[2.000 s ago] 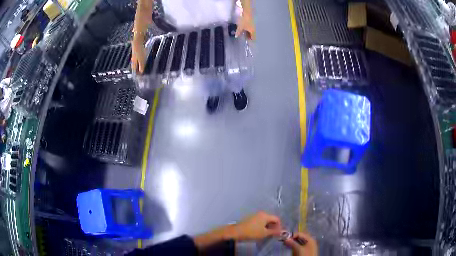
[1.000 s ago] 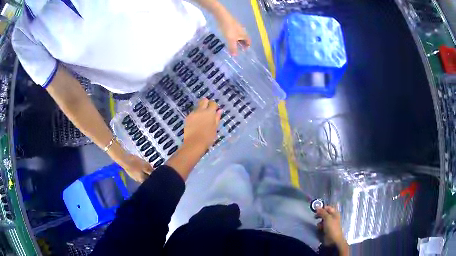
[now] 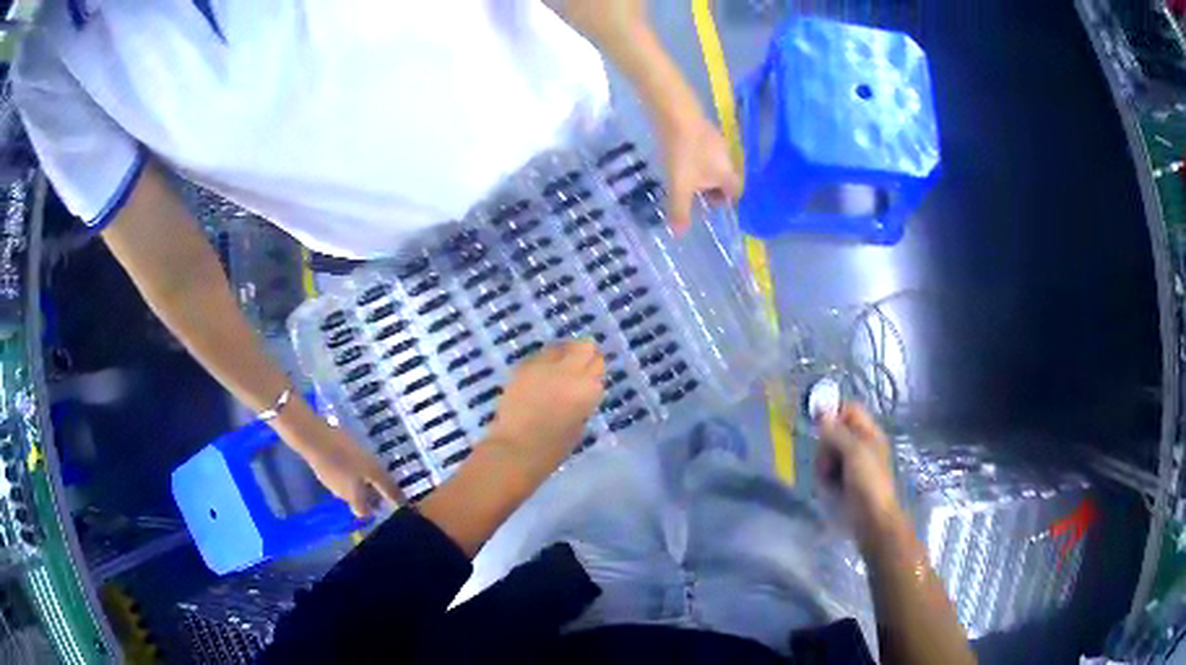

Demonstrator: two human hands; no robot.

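Note:
A clear blister tray (image 3: 501,305) with rows of small black round parts standing on edge is held up by another person. My left hand (image 3: 557,387) is over the tray's lower middle, fingers bent down at the parts; whether the fingertips grip one is hidden. My right hand (image 3: 852,455) is to the right of the tray and holds a small round part (image 3: 823,399) with a pale face between the fingers. The hand and part are slightly blurred.
The other person's hands (image 3: 704,166) are at the tray's two ends. Blue stools (image 3: 852,98) stand upper right and lower left (image 3: 224,500). A clear tray stack (image 3: 995,552) with a red strip (image 3: 1074,524) is lower right. Thin pale loops lie on the floor near my right hand.
The tray has turned and shifted slightly right. My left hand has moved right and down over it. My right hand has moved up with the round part, whose pale face now shows.

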